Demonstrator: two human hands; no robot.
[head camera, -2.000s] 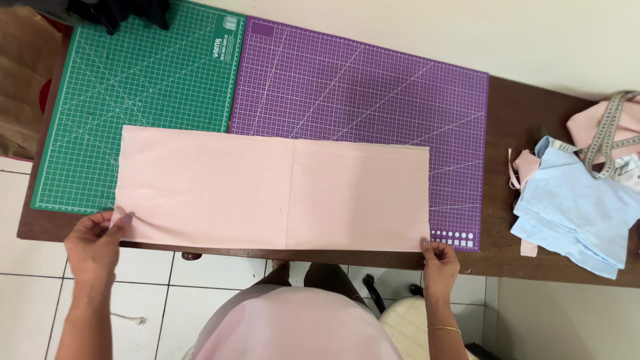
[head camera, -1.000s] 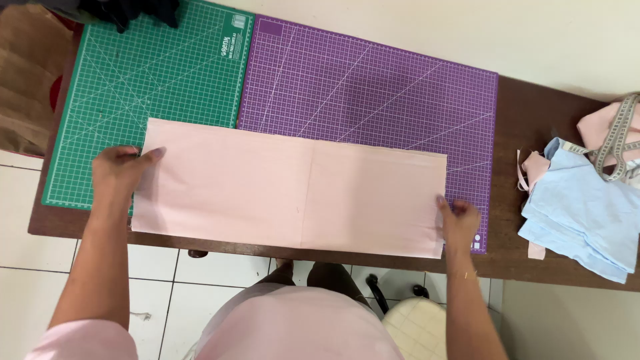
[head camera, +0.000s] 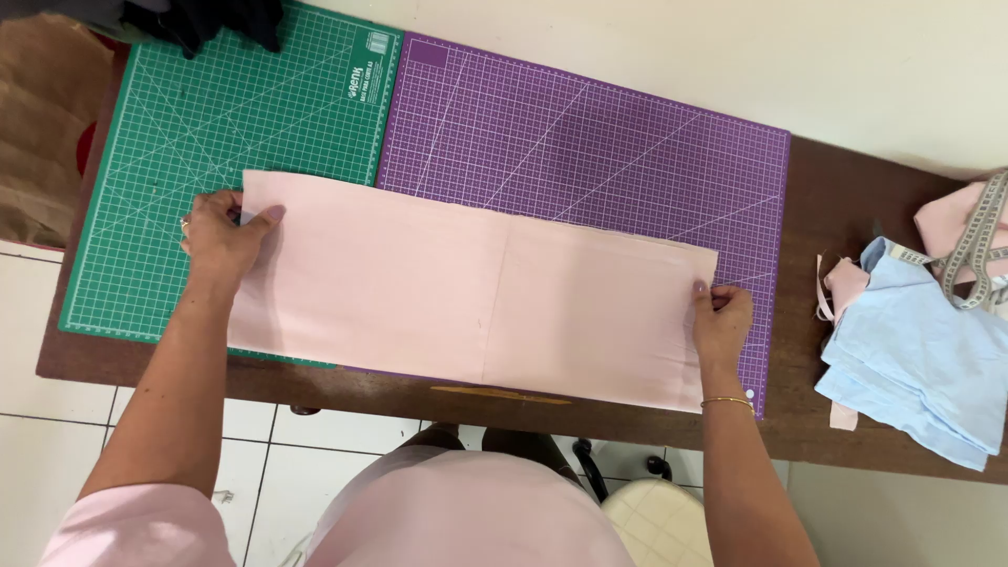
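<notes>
A long pale pink fabric piece (head camera: 370, 276) with a crosswise line or seam right of its middle lies across a green cutting mat (head camera: 228, 110) and a purple cutting mat (head camera: 598, 150). At the fabric's left edge, my left hand (head camera: 224, 232) pinches it, thumb on top and fingers beneath or behind. My right hand (head camera: 723, 323) grips the right edge in the same way, thumb on the cloth. The fingertips under the fabric are hidden. Slight folds show near my right thumb.
On the right of the dark wooden table (head camera: 819, 197) lie folded light blue fabric (head camera: 921, 346), pink scraps (head camera: 945, 220) and a tape measure (head camera: 976, 244). Dark cloth (head camera: 213, 24) covers the mats' upper left corner. A cream stool seat (head camera: 657, 520) stands below.
The pink fabric has moved away from the table's front edge, further up the mats. Both hands have shifted from its lower corners up along its side edges.
</notes>
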